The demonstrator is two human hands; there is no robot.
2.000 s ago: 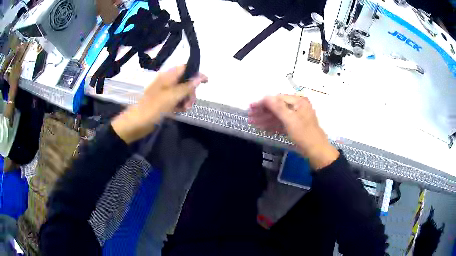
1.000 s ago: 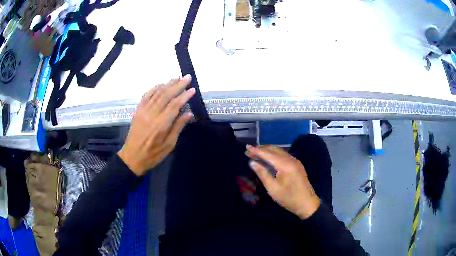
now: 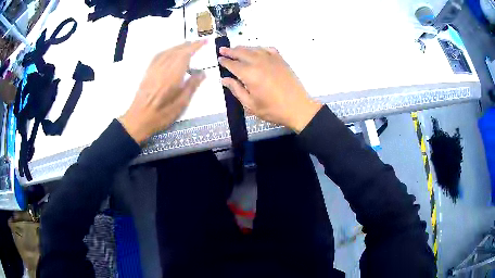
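Note:
A black strip (image 3: 234,111) runs from the presser foot area (image 3: 221,33) toward me and hangs over the table's front edge. My right hand (image 3: 266,81) rests on the strip's right side with its fingertips on it, just before the foot. My left hand (image 3: 165,89) is to the left of the strip, fingers apart, holding nothing. A tan block (image 3: 204,23) sits just left of the foot. Whether the strip's far end is under the foot is too small to tell.
Loose black strips (image 3: 38,98) lie tangled at the table's left. A black heap (image 3: 127,8) lies behind and left of the needle area. A printed tape measure (image 3: 380,103) runs along the front edge. A dark fuzzy pile (image 3: 446,157) lies on the floor right, beside yellow-black tape (image 3: 426,168).
The strip has moved from the table's left-middle to the needle area. My right hand has risen from my lap onto it. My left hand has let go of it. The view has shifted.

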